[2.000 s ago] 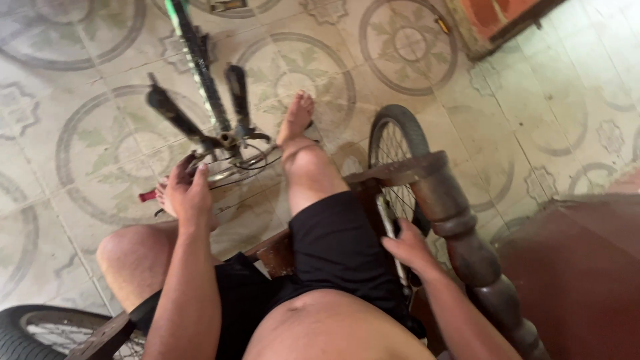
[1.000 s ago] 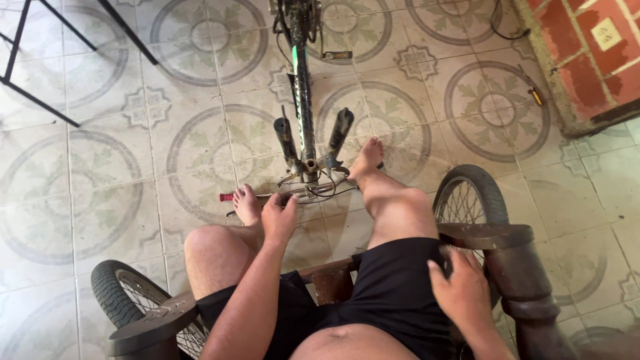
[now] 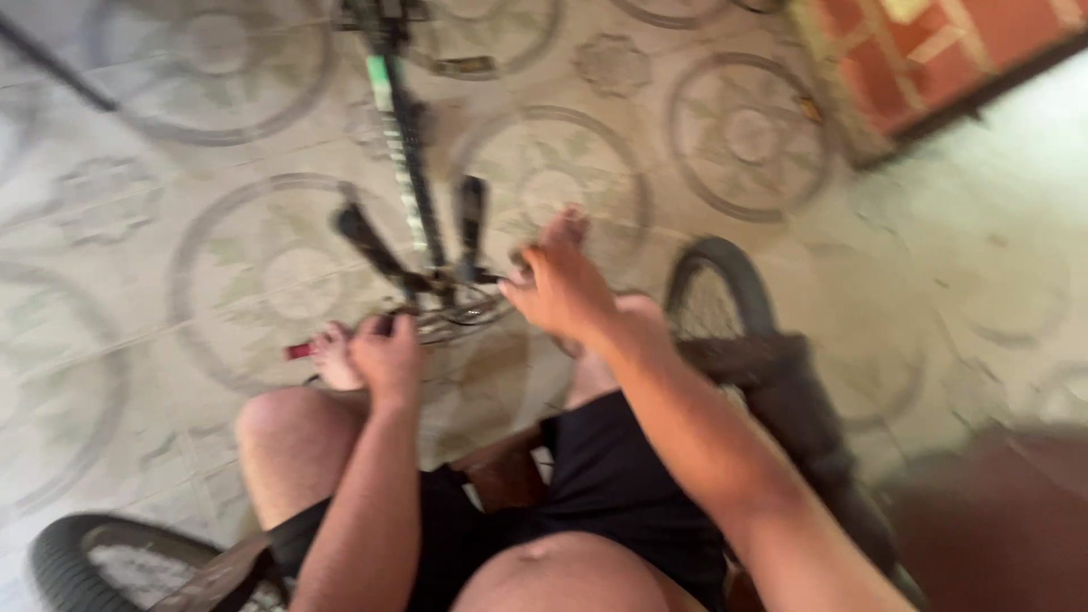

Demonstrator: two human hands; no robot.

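An upside-down-looking bicycle frame with a green and black tube lies between my feet, its fork legs pointing away from me. Across its near end runs a handlebar with cables and a red end. My left hand is at the handlebar's left part, fingers curled, partly hiding what they touch. Over my right foot, my right hand reaches to the handlebar's right part; blur hides whether its fingers grip anything.
Wheels with tyres stand at the lower left and right of a dark wooden chair. A brick structure is at the upper right. A yellow-handled tool lies near it. A dark metal leg shows upper left.
My right hand has moved from beside the chair's right arm forward to the handlebar's right part. My left hand remains near the handlebar's left part.
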